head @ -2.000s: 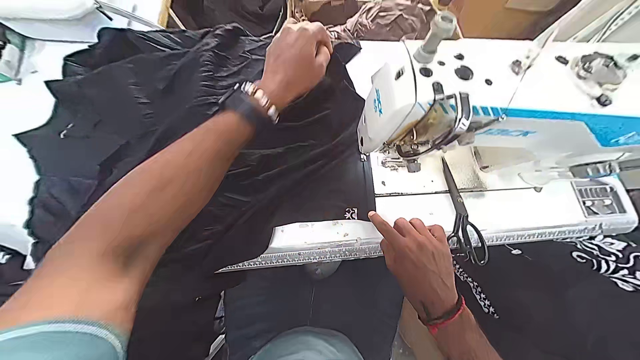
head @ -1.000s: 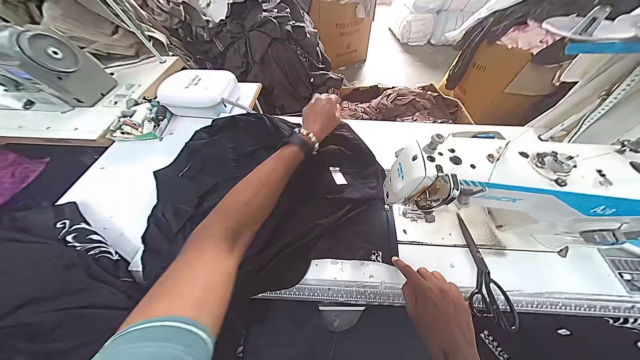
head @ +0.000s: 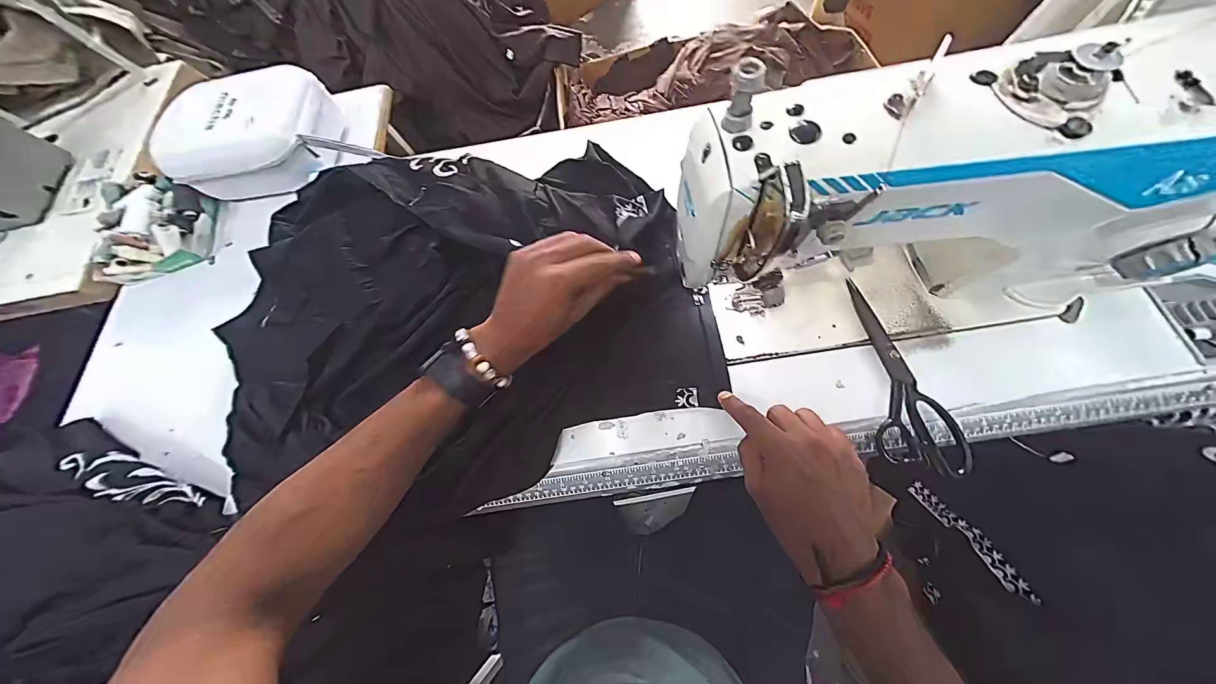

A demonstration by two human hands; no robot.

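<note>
Black fabric with small white motifs point(head: 608, 351) lies bunched on the white table left of a Jack sewing machine point(head: 855, 199), its straight right edge beside the presser foot point(head: 760, 293). My left hand point(head: 556, 294) is on the fabric left of the machine head, thumb and fingers close together; whether they pinch cloth cannot be told. With the index finger extended, my right hand point(head: 807, 480) touches the fabric's lower right corner. Black-handled scissors point(head: 898, 380) lie on the machine bed right of that hand, their handles over the table's front edge.
A measuring tape strip point(head: 608, 484) runs along the table's front edge. A white case point(head: 247, 128) and thread spools point(head: 152, 223) are at the left. Boxed brown cloth point(head: 722, 71) stands behind the table. More dark fabric point(head: 1073, 513) hangs at the right front.
My left hand has come back from the table's far side towards me, and the fabric's far part is now folded and bunched. My right hand stays at the near corner. The view has shifted.
</note>
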